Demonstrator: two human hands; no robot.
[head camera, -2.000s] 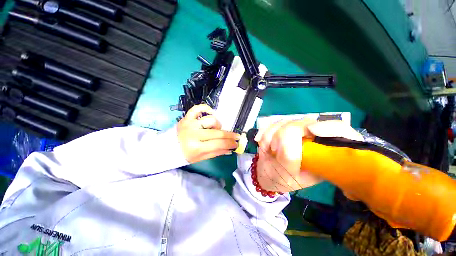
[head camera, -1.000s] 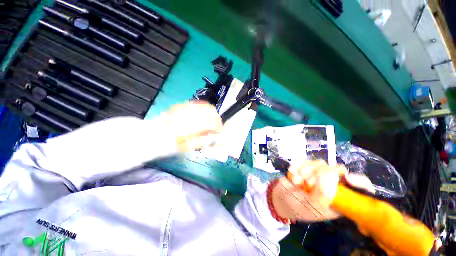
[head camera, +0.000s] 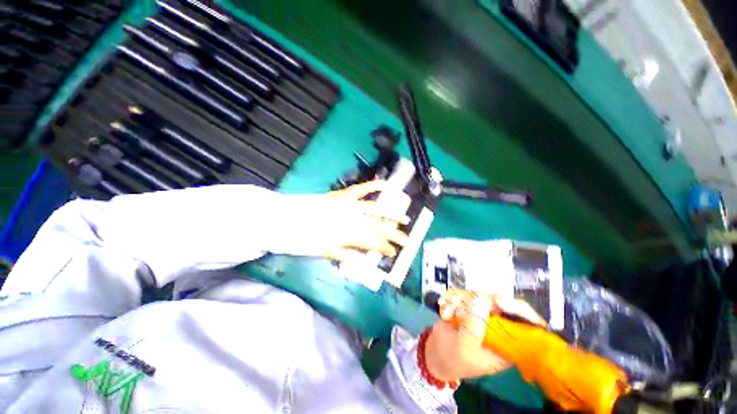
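A black three-legged tripod assembly has its round silver-centred hub at the top of the white fixture. One leg lies along the fixture; two spread out beyond it. My left hand lies over the fixture with its fingers on that leg. My right hand is closed around the orange electric screwdriver, its dark tip by the near left corner of the white screw feeder. Whether the tip touches the feeder is unclear. Small black parts lie in a heap left of the fixture, partly behind my left hand.
A black slotted tray with folded tripods is at the upper left, another beyond it. A blue basket edge is at the far left. A crumpled clear bag lies right of the feeder. A dark green channel runs beyond the bench.
The screwdriver has moved off the tripod leg to the feeder with my right hand. My left hand has shifted up along the fixture onto the leg. The tripod's legs swung and settled. The view has shifted.
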